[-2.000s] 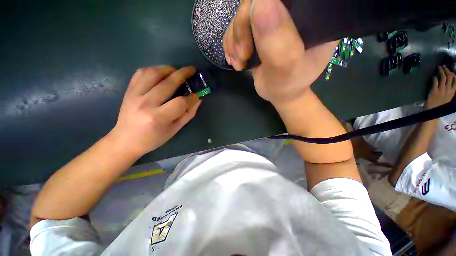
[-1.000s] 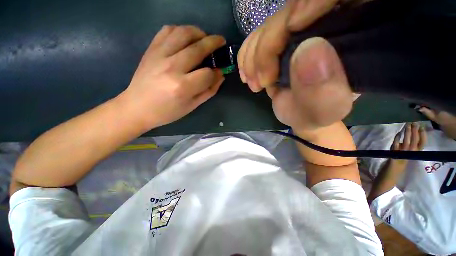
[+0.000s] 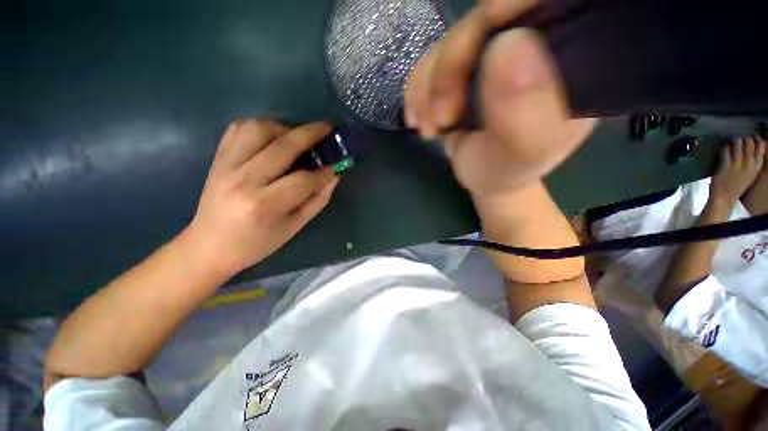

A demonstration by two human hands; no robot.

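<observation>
My left hand holds a black housing between fingers and thumb, low over the bench. A bright green circuit board shows at the housing's near right corner. My right hand grips the electric screwdriver, a large dark blur reaching to the upper right edge. Its tip is hidden or too blurred to see. The right fingers are at the right edge of the round screw dish, apart from the housing. The dish glitters with screws.
The black power cord crosses my right forearm. Several waiting housings lie at the right, beside another person's hand and white sleeve. The dark green bench has its near edge in front of my body. A small pale speck lies near that edge.
A second ago the driver hand was right beside the housing. Now it is apart from it, at the dish. The view has shifted, and the dish and waiting housings show more fully.
</observation>
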